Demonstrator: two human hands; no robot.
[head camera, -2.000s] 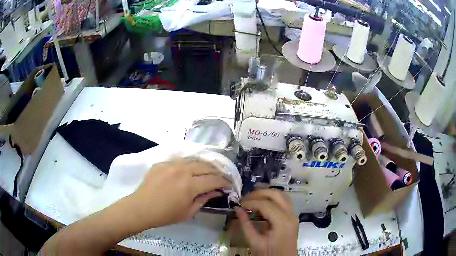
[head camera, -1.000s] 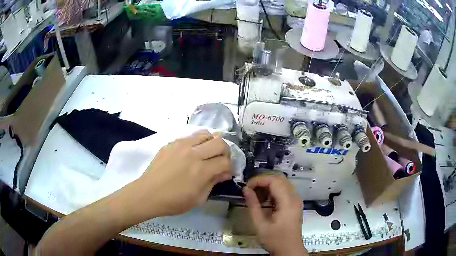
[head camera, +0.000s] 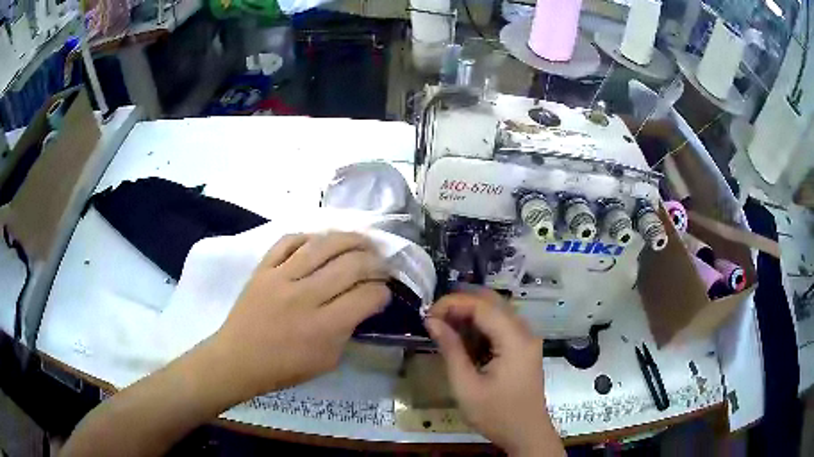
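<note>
A white cut panel lies left of the overlock machine, its curved right edge bunched beside the needle area. A dark cut panel lies flat at the left, partly under the white one; dark fabric also shows under my left hand. My left hand presses on the white panel, fingers bent over its edge. My right hand pinches the fabric edge between thumb and finger, just in front of the presser foot area. The foot itself is hard to make out.
Black thread snips lie right of the machine. A small open carton with pink thread spools stands at the right. Thread cones stand behind. Another carton is at the far left. A printed scale runs along the table's front edge.
The view has shifted, so the machine and table appear higher. My left hand has flattened over the white panel. My right hand still pinches the edge near the machine.
</note>
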